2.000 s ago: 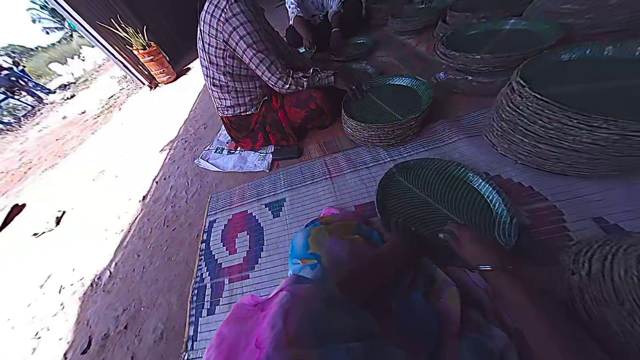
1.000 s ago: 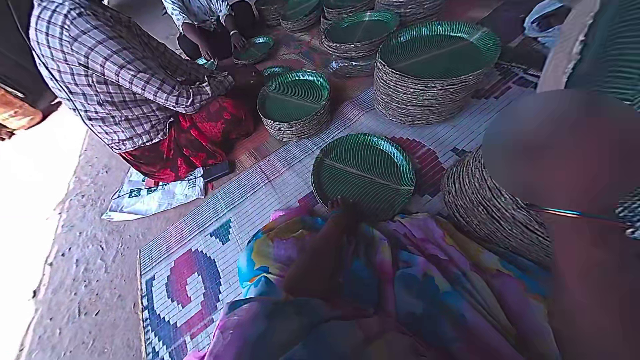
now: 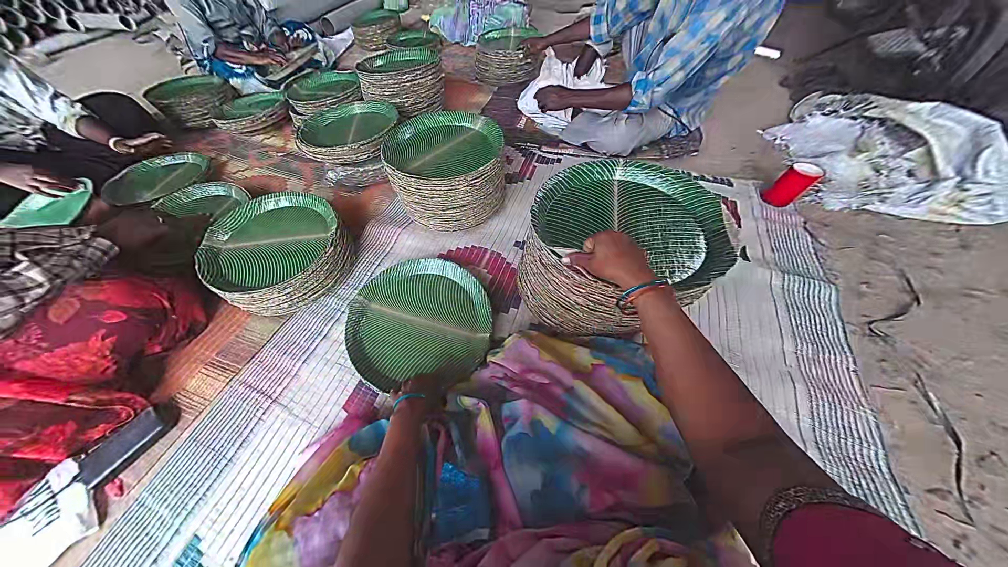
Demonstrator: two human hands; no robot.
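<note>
My left hand [image 3: 421,387] grips the near edge of a round green leaf-patterned plate [image 3: 419,323], which is tilted up above the mat. To the right, my right hand [image 3: 618,260] has its fingers closed on the near rim of the top green plate [image 3: 614,209] of a tall stack with rough brown edges [image 3: 563,287]. How many plates its fingers hold cannot be told. The colourful patterned cloth [image 3: 551,441] over my lap lies below both hands.
More plate stacks stand on the woven mat [image 3: 787,315], at left [image 3: 268,244] and ahead [image 3: 445,177]. People sit at the left and at the far side. A red cylinder [image 3: 792,184] and a white sack [image 3: 945,161] lie at the right.
The view has swung to the right. My right hand, on the left hand's plate two seconds ago, is now at the rim of the big stack. My left hand still holds a plate.
</note>
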